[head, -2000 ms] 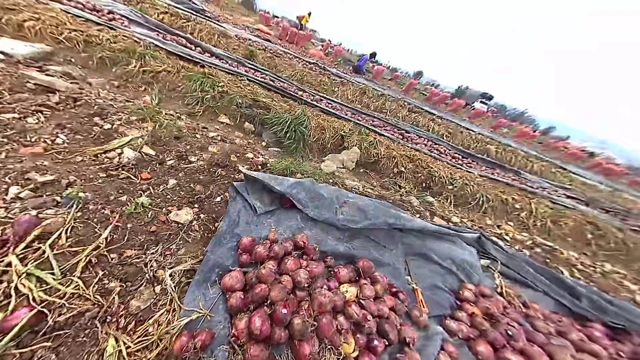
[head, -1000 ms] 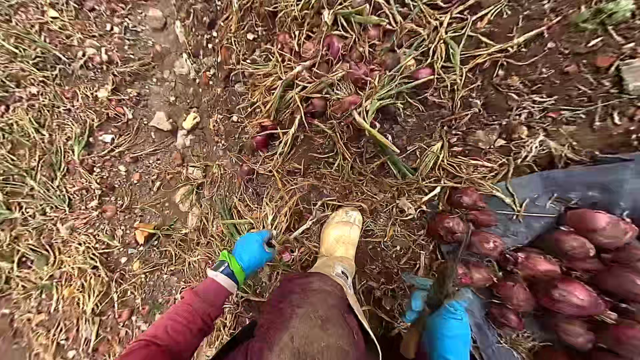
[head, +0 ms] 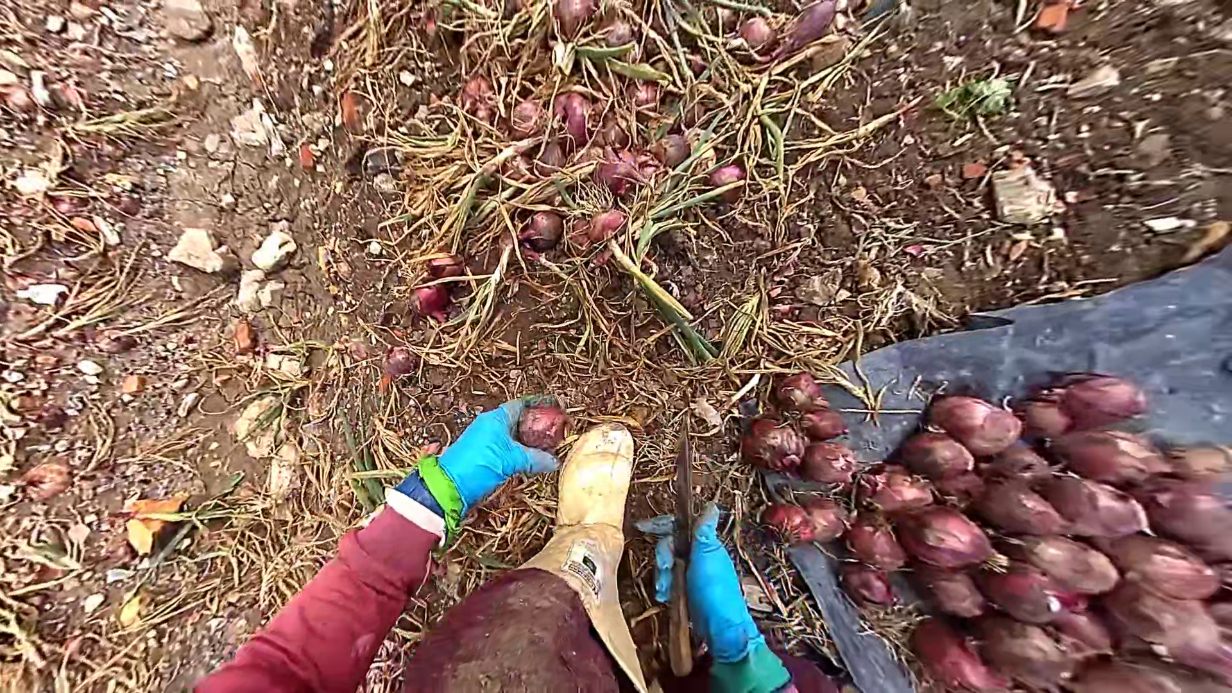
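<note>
My left hand (head: 491, 457), in a blue glove with a green band at the wrist, holds a red onion (head: 543, 427) just left of the boot's toe. To the right of the boot, my right hand (head: 707, 587), also gloved in blue, holds a knife (head: 681, 558) with a wooden handle, its dark blade pointing up the view. Topped red onions (head: 943, 535) lie heaped at the right, partly on a grey sheet (head: 1088, 332). Onions with dry leaves (head: 616, 173) lie on the soil ahead of the boot.
A pale rubber boot (head: 595, 476) stands between my hands. Stones (head: 197, 250) and dry stalks are scattered over the soil at the left. A flat pale stone (head: 1023, 195) lies above the sheet.
The view has swung down from the field to the ground at my feet. Both hands have come into view since the first frame, and the onion in my left hand now shows plainly.
</note>
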